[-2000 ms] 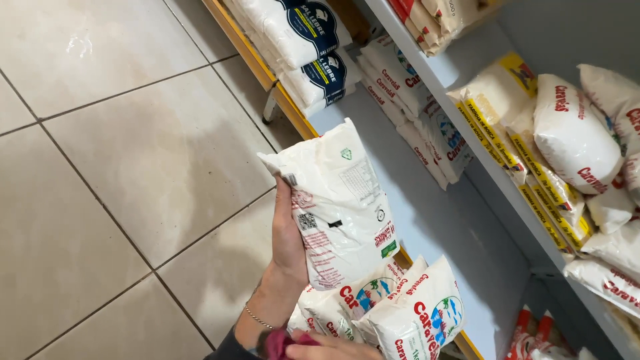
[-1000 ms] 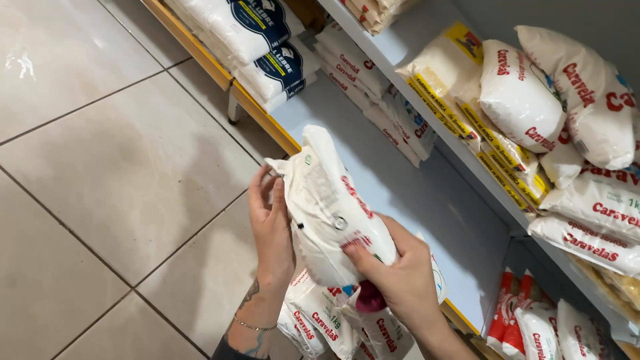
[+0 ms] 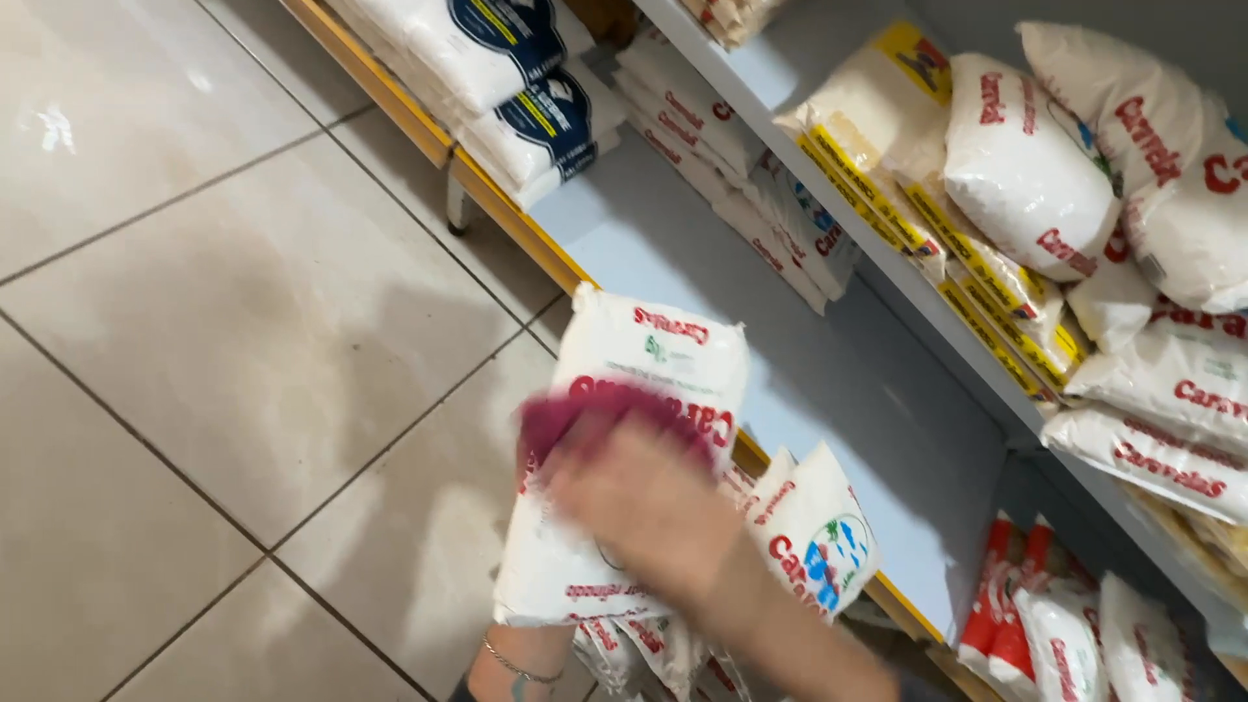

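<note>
A white plastic sugar bag with red print (image 3: 663, 341) is held up in front of the lower shelf. My right hand (image 3: 643, 497), blurred, grips a dark pink cloth (image 3: 614, 424) against the face of the bag. Behind the bag is my left hand; only its wrist with a chain bracelet (image 3: 522, 658) shows, and the bag rests on that side, the fingers hidden. More Caravelas bags (image 3: 819, 546) stand just below and to the right of it.
The lower shelf's yellow edge (image 3: 526, 229) runs diagonally. On it lie white bags with dark blue labels (image 3: 546, 117) and stacked Caravelas bags (image 3: 721, 166). The upper shelf holds yellow-striped packs (image 3: 877, 136) and plump white bags (image 3: 1033, 166). Red-and-white packs (image 3: 1009, 595) stand lower right. Tiled floor (image 3: 195, 390) lies left.
The held bag has been turned so a face with large red print shows. My right hand has moved from the bag's side onto its face, with the cloth spread under it.
</note>
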